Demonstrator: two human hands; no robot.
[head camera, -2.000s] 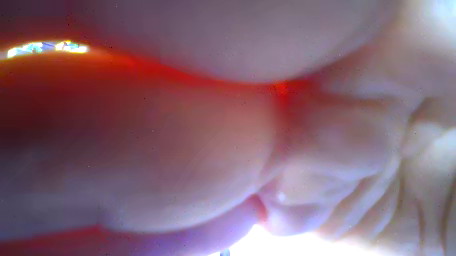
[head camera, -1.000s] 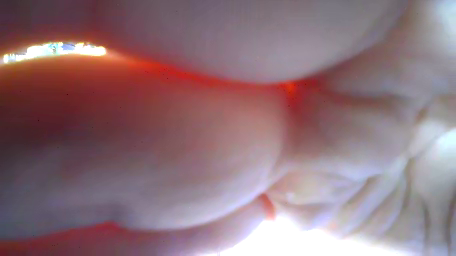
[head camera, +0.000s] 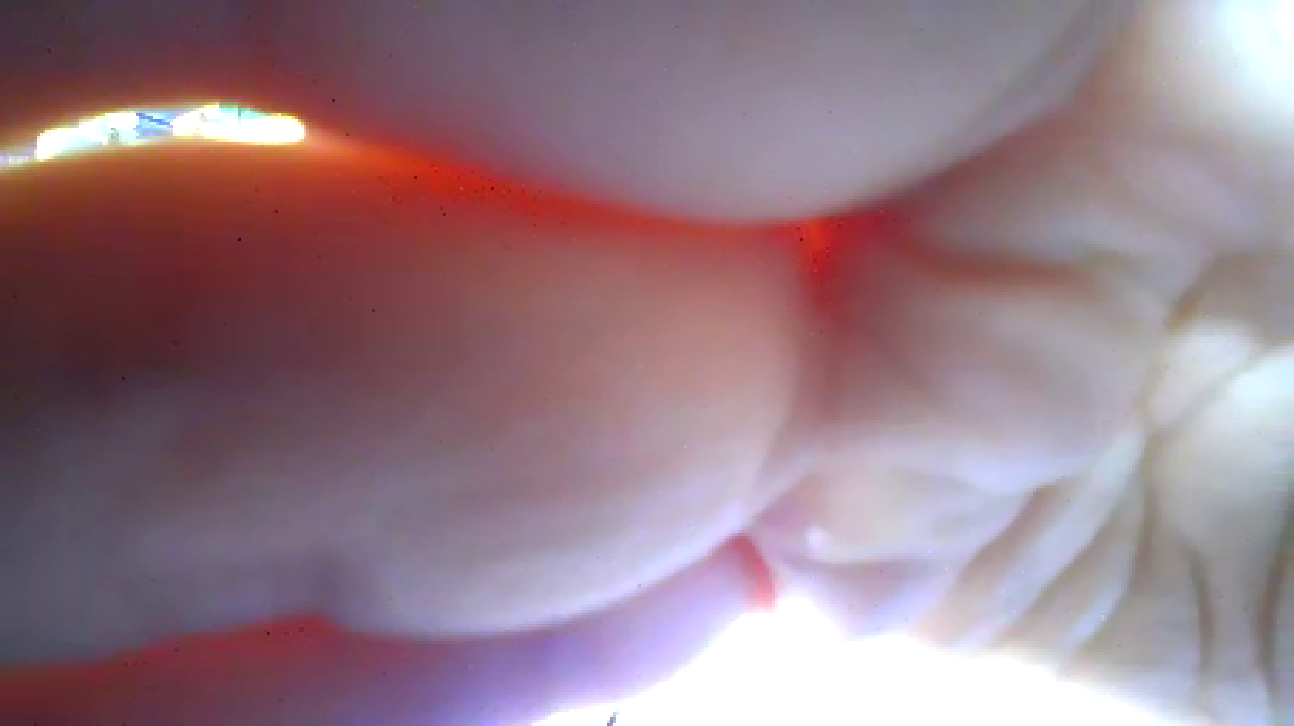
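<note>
A hand (head camera: 596, 383) covers almost the whole head view, very close to the lens and blurred. Thick fingers lie side by side across the left and middle, with red light showing through between them. The creased palm fills the right side. Whether it is my left or my right hand cannot be told. No held object shows, and no circuit board or part can be made out.
A thin, bright gap (head camera: 199, 128) between the fingers at the upper left shows only small unclear shapes. White glare (head camera: 837, 681) fills the bottom middle, and another bright patch shows at the upper right corner. The surroundings are hidden behind the hand.
The hand stays over the lens and has shifted only slightly. The white glare at the bottom is wider than in the earliest frame.
</note>
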